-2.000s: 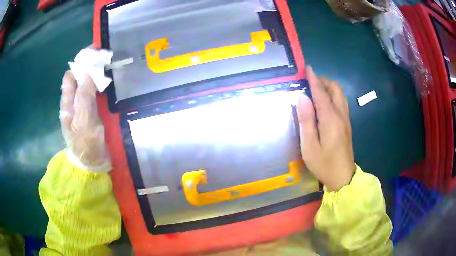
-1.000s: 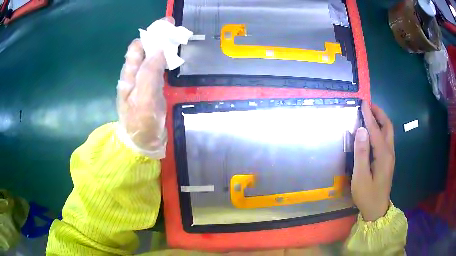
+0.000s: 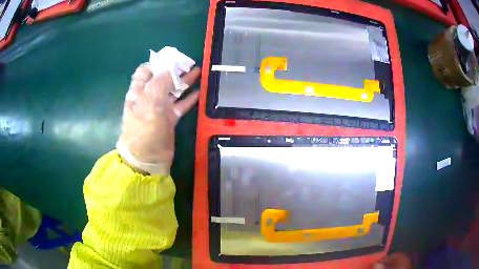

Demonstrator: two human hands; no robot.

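Two silver-backed display modules with black borders lie on a red foam tray (image 3: 299, 127), the upper one (image 3: 315, 52) above the lower one (image 3: 315, 184). Each has an orange flex cable, upper (image 3: 315, 92) and lower (image 3: 320, 234), and a white label at its left side. My left hand (image 3: 152, 113), in a clear thin glove, is left of the tray with a crumpled white wipe (image 3: 172, 67) held at its fingers. My right hand (image 3: 393, 261) is bare, mostly cut off by the bottom edge at the tray's lower right corner; its fingers cannot be made out.
A brown tape roll (image 3: 446, 58) with a white item in it stands at the right on the green mat (image 3: 73, 131), beside clear plastic. A small white strip (image 3: 444, 163) lies right of the tray. Other red trays (image 3: 52, 9) are along the far side.
The tray shows further right and lower down in view. My left hand is now apart from the tray, still with the wipe. My right hand has left the module's right edge and moved down.
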